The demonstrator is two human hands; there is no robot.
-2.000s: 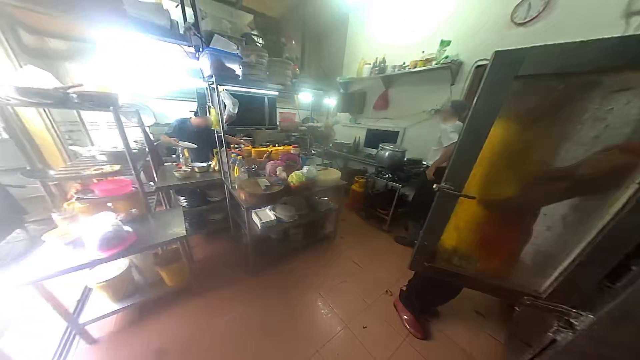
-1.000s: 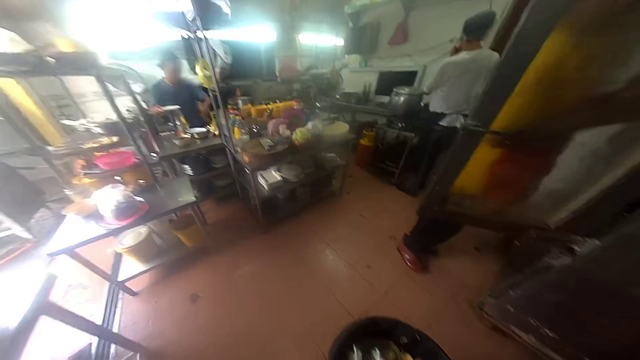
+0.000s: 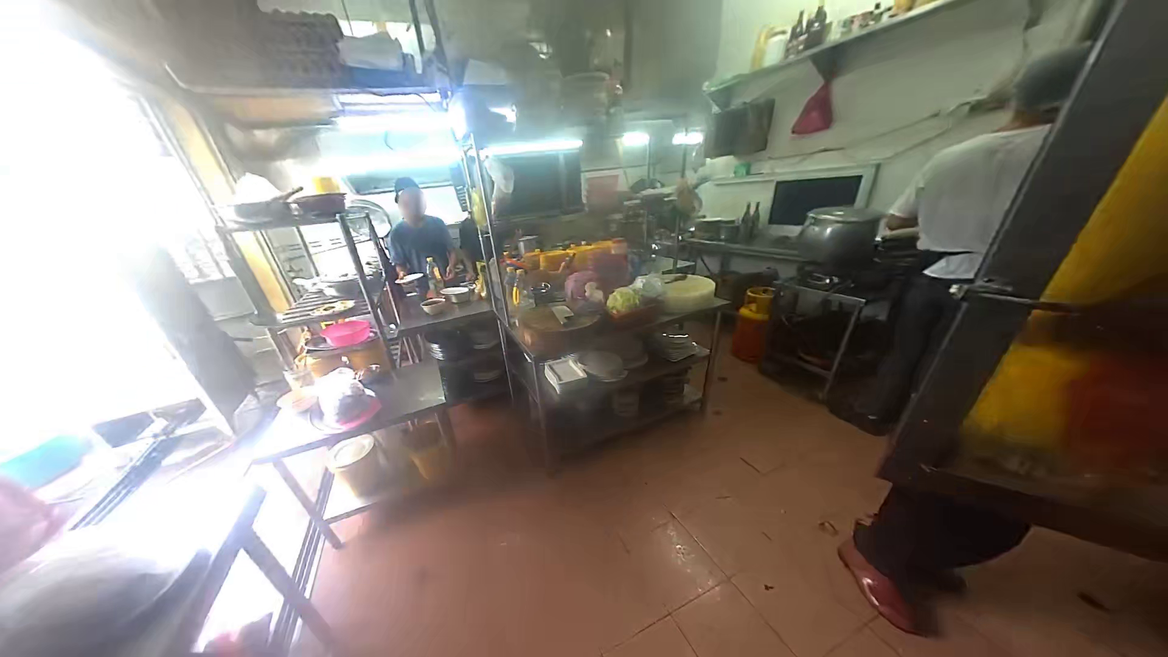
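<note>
Neither my left hand nor my right hand shows in the head view. A steel work table stands mid-view, with a cabbage, a thick round cutting board and yellow containers on it. On its lower shelf are stacked plates and a white tray. At the left, a steel table bears a pink-rimmed item, with a bucket beneath. A large lidded pot sits on a stove at the right.
One person stands behind the left counter. Another in a white shirt stands by the stove, and a third, mostly hidden, shows a red shoe beneath a dark-framed door. Gas cylinders stand beside the stove. Red tiled floor lies ahead.
The dark pan with food at the bottom edge one second ago is out of view. The person in the white shirt has turned from the door side toward the stove since two seconds ago.
</note>
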